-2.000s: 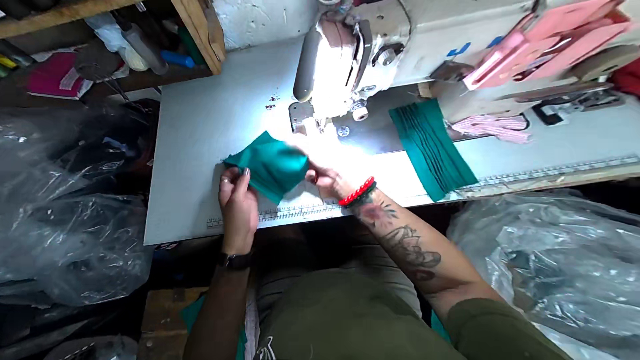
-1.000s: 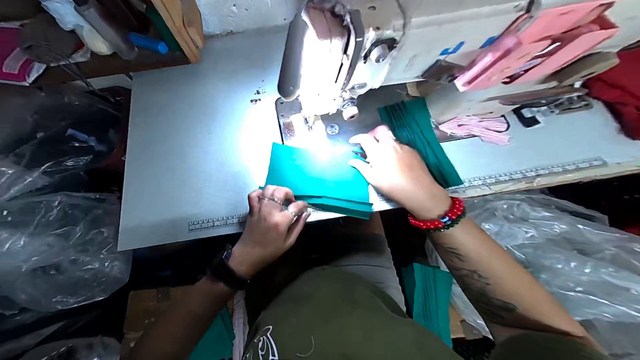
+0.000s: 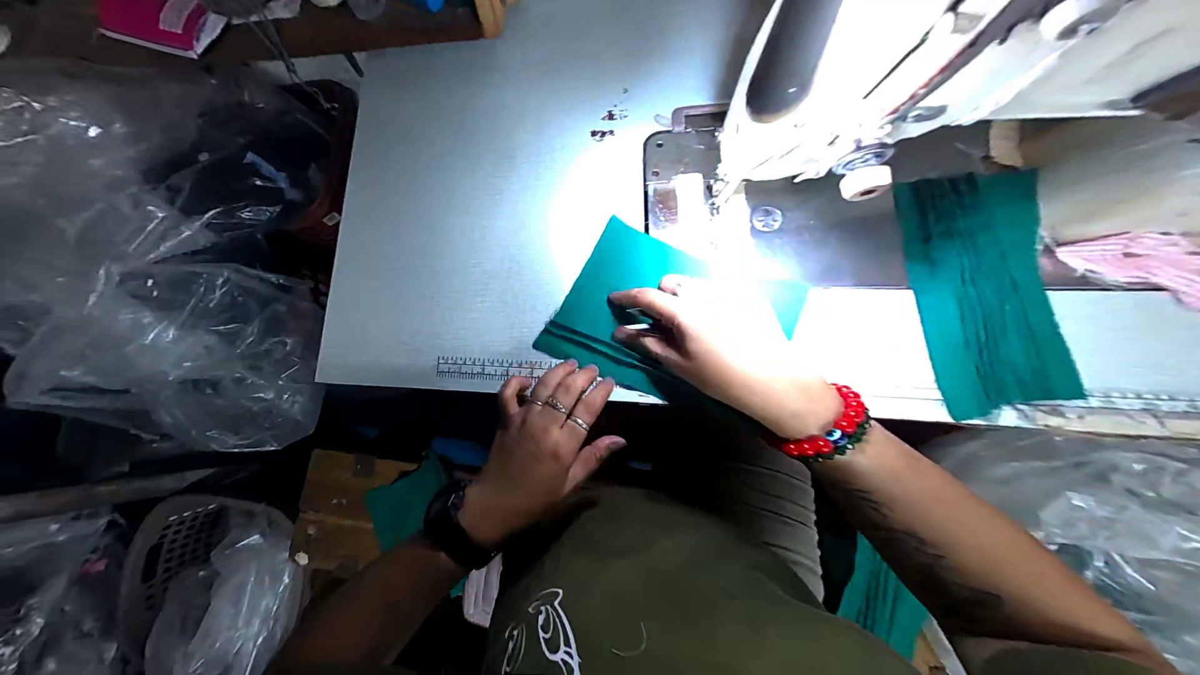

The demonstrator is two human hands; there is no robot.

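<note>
A green fabric piece with folds along its near edge (image 3: 600, 291) lies at an angle on the table, just in front of the sewing machine's needle area (image 3: 717, 192). Over its right part rests my right hand (image 3: 712, 337), thumb and fingers bent onto the cloth; glare washes out the back of that hand. My left hand (image 3: 553, 431), with rings, is at the table's front edge by the cloth's near edge, fingers slightly spread and holding nothing. A stack of green fabric pieces (image 3: 984, 291) lies to the right on the machine bed and table.
A printed ruler scale (image 3: 487, 368) runs along the table's front edge. Pink striped fabric (image 3: 1139, 262) lies at the far right. Clear plastic bags (image 3: 169, 347) fill the left side, with a plastic basket (image 3: 173, 553) below. More green fabric (image 3: 881, 595) hangs low by my lap.
The green fabric, held up in both hands two seconds ago, now lies turned on the table. My left hand has let go of it and my right hand has moved onto its top.
</note>
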